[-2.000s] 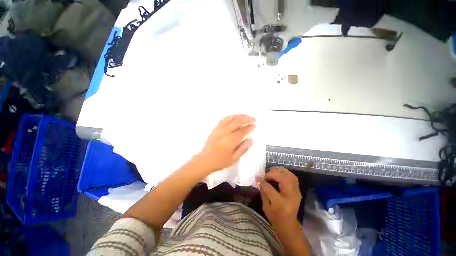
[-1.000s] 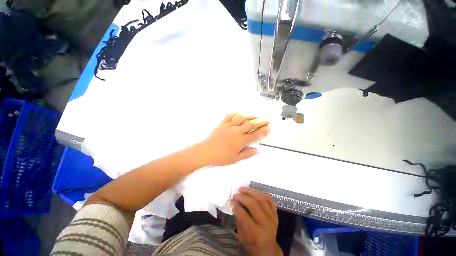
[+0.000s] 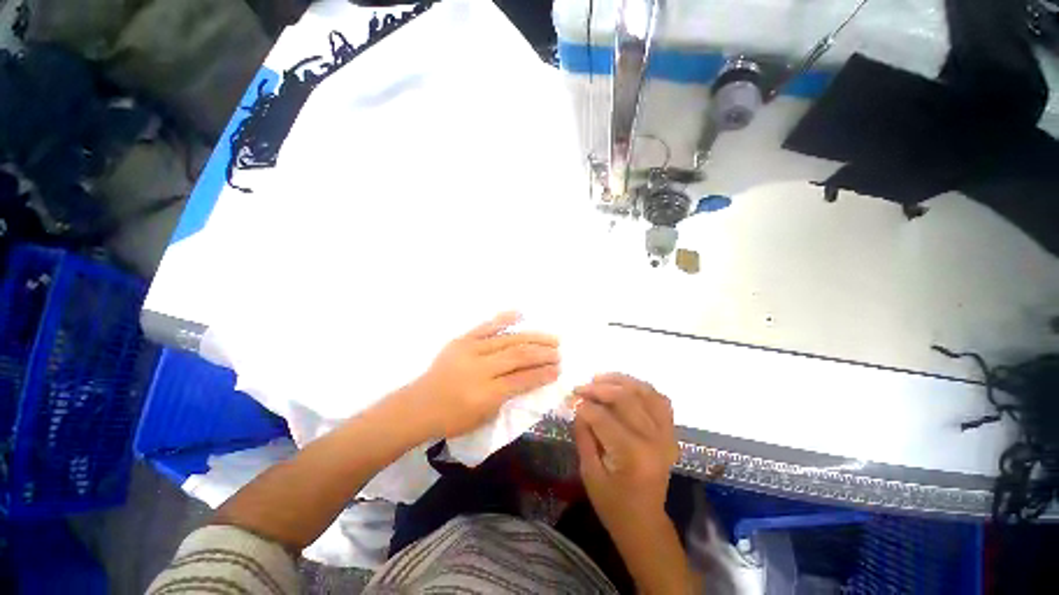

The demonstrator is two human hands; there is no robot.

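Observation:
A large white fabric panel (image 3: 406, 233) lies over the left and middle of the white machine table and hangs over its front edge. My left hand (image 3: 494, 370) lies flat on the panel near its right front part, fingers extended and pointing right. My right hand (image 3: 625, 424) is at the table's front edge with bent fingers, its fingertips pinching the panel's edge. The sewing machine (image 3: 697, 70) stands behind, with a blue stripe. Its needle area (image 3: 662, 227) is behind and to the right of my left hand; the panel's overexposed white hides its exact edge there.
Black trim bundles lie at the table's back left (image 3: 261, 128) and right edge (image 3: 1028, 407). Black cloth (image 3: 883, 128) lies at the back right. A measuring tape (image 3: 813, 479) runs along the front edge. Blue crates stand at left (image 3: 81, 384) and below right (image 3: 906, 558).
My left hand has moved left and toward me across the panel. My right hand has moved up onto the table edge. The view shifted, and the machine head has come into view since the oldest frame.

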